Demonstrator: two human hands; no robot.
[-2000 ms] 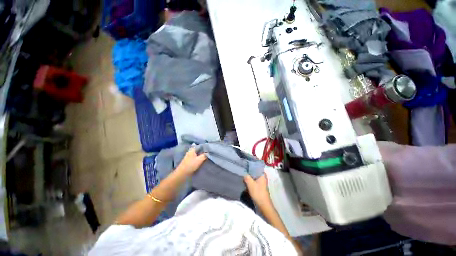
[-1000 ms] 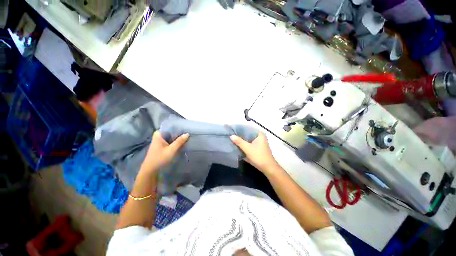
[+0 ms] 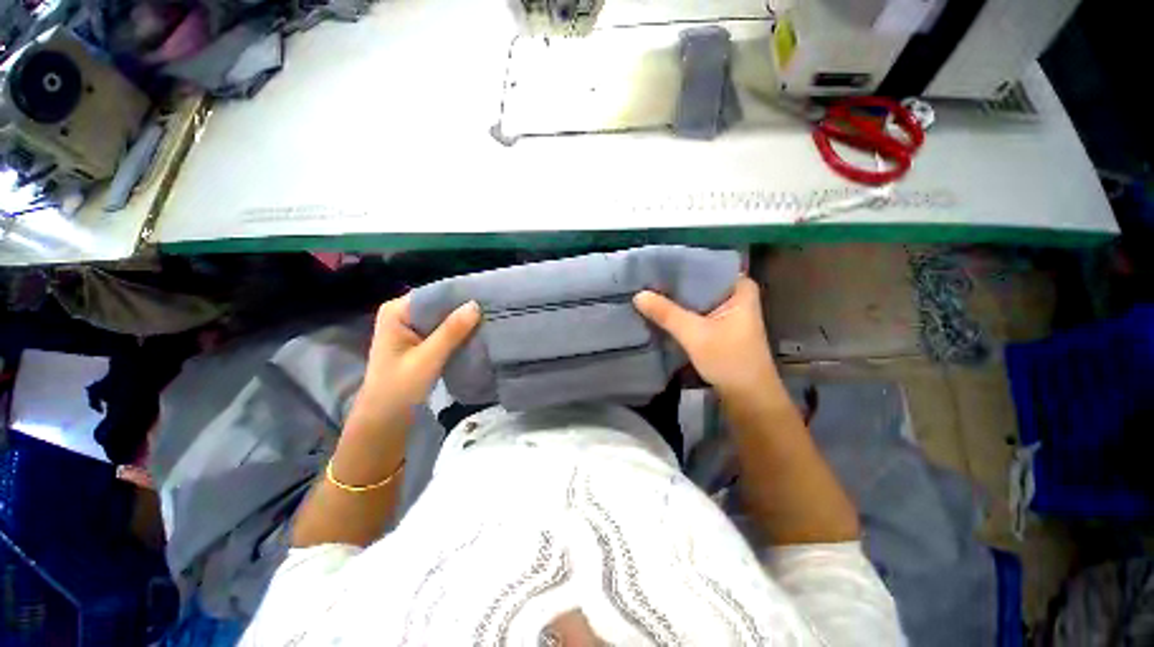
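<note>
A grey garment panel (image 3: 570,272) is stretched between my two hands, just below the table's front edge. It has a straight slit or seam across it, and a folded grey pocket piece (image 3: 570,331) hangs below that seam. My left hand (image 3: 424,360) grips the panel's left side, thumb on top. My right hand (image 3: 715,335) grips its right side, thumb on top. The fingers of both hands are partly hidden behind the cloth.
The green-edged white table (image 3: 418,190) bears red scissors (image 3: 869,139), a small grey piece (image 3: 704,82) and part of the sewing machine (image 3: 842,51). Grey cloth heaps (image 3: 253,442) lie on both sides of me. A blue crate (image 3: 1082,411) is at right.
The view has turned, so the table edge now runs across in front of me. The panel is spread flatter between both hands, showing the seam and folded piece. Both hands keep their hold.
</note>
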